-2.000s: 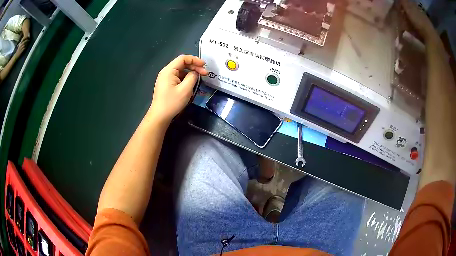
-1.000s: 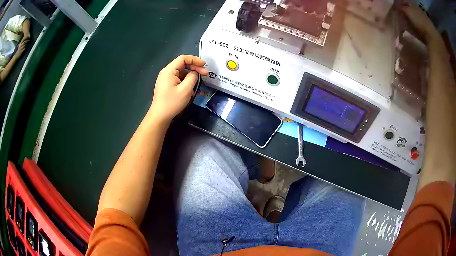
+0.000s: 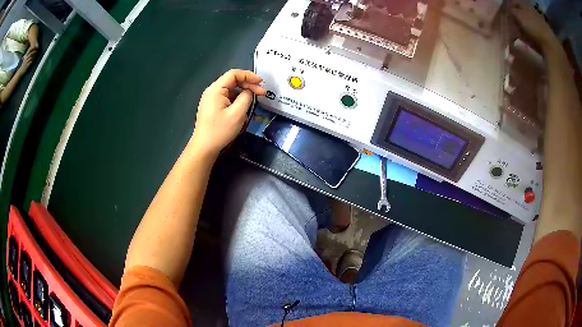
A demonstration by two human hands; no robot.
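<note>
The white benchtop machine (image 3: 322, 107) lies at an angle in front of me, with a lit blue touchscreen (image 3: 425, 135). My left hand (image 3: 224, 108) is at its left front corner, fingers curled and fingertips touching the edge; I cannot tell whether they grip anything. My right hand (image 3: 533, 29) is blurred at the top right, beside the machine's right part, and its fingers are hard to make out. The left fixture (image 3: 376, 29) is at the top, beside a black ribbed knob (image 3: 315, 20). The right fixture (image 3: 522, 83) is partly hidden by my right forearm.
A black smartphone (image 3: 313, 151) and a silver wrench (image 3: 383, 186) lie at the machine's front edge. Blue sheets (image 3: 399, 174) show under the front. Red trays (image 3: 38, 271) stand at lower left. Another person's arm (image 3: 24, 64) shows at the upper left edge.
</note>
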